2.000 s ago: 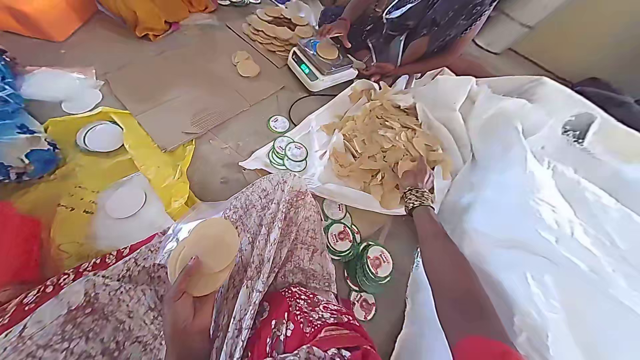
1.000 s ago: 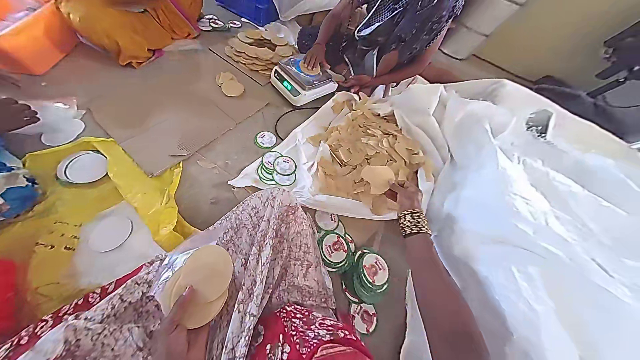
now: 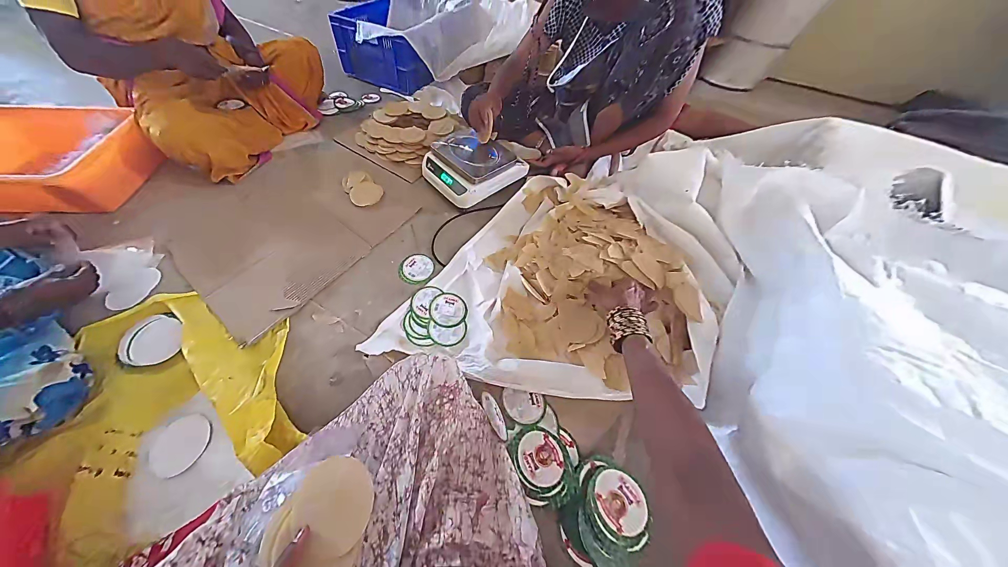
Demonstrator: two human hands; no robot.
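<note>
My left hand (image 3: 294,550), mostly cut off at the bottom edge, holds several thin round tan discs (image 3: 335,504) together with a clear plastic bag (image 3: 276,490) over my patterned garment. My right hand (image 3: 622,298), with bangles at the wrist, reaches into a heap of thin tan discs and pieces (image 3: 579,252) on a white sheet (image 3: 543,382). Its fingers are partly buried, so whether they grip a disc cannot be told. Stacks of round green-edged printed labels (image 3: 618,504) lie on the floor below the heap, and more round labels (image 3: 447,309) rest at its left corner.
A co-worker's hand (image 3: 486,118) holds a disc over a digital scale (image 3: 472,173); its cable runs to the sheet. Tan discs (image 3: 402,132) are piled beside it. Around stand a blue crate (image 3: 378,51), an orange crate (image 3: 79,185), a yellow plastic bag (image 3: 268,378) and other seated people.
The view has shifted, showing more of the far side. My right hand has stayed at the heap, now deeper among the pieces. The co-worker's hand at the scale has lifted a disc.
</note>
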